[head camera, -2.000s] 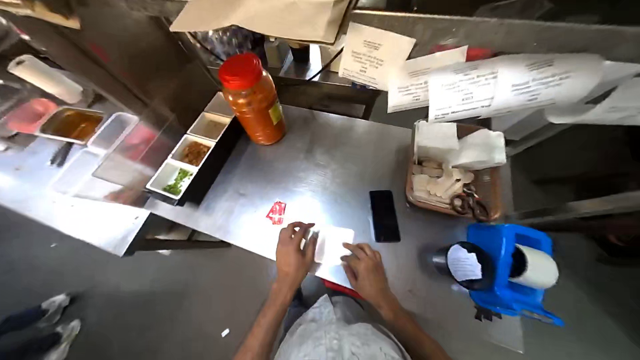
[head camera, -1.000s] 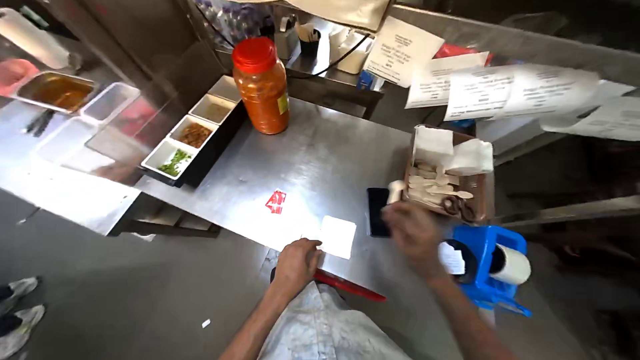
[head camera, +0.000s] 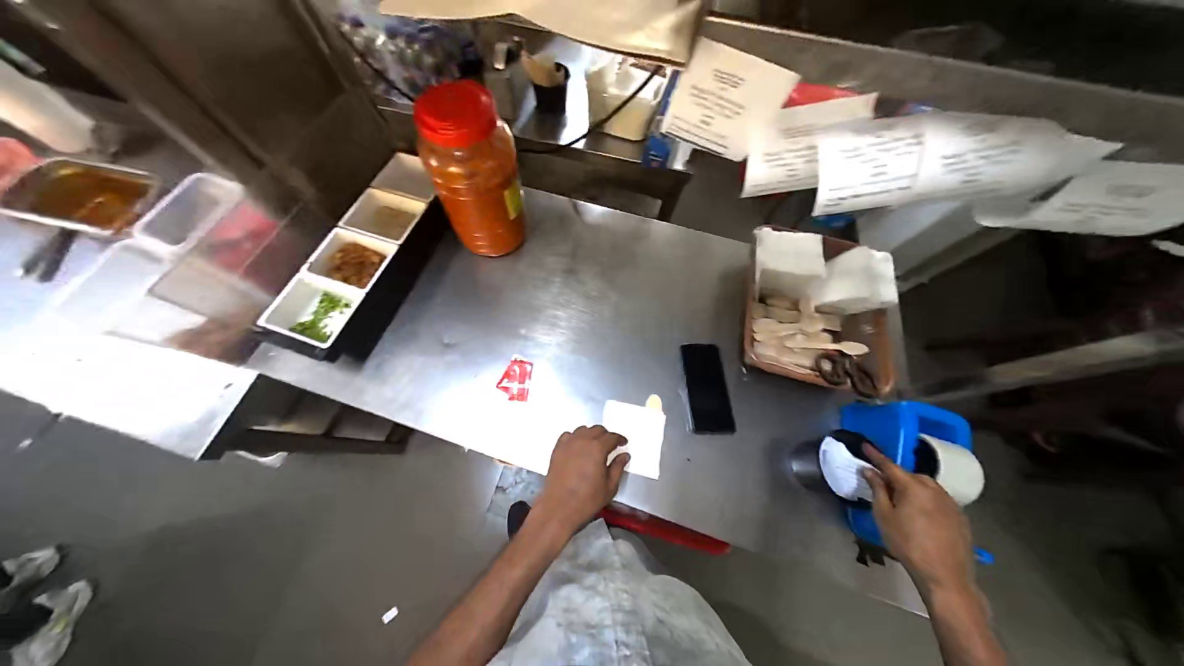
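My left hand (head camera: 585, 470) rests at the lower left edge of a white paper napkin (head camera: 638, 435) on the steel table (head camera: 592, 287). The rounded end of a wooden spoon (head camera: 654, 402) shows at the napkin's top edge. My right hand (head camera: 916, 513) reaches to a round dark holder with white printed paper (head camera: 846, 465), beside a blue tape dispenser (head camera: 939, 425); whether its fingers grip the paper is unclear. A black phone (head camera: 708, 388) lies right of the napkin, red-and-white packets (head camera: 516, 379) to the left.
An orange tray (head camera: 749, 324) at the right holds napkins, wooden spoons and scissors (head camera: 846, 373). A red-lidded jar (head camera: 476, 176) and white containers of toppings (head camera: 356, 264) stand at the left. Paper slips (head camera: 869, 162) hang along the back rail. Someone's shoes (head camera: 55, 601) show at lower left.
My right hand has moved from beside the orange tray, where it held a wooden spoon, to the holder by the dispenser. A spoon end now shows at the napkin's top.
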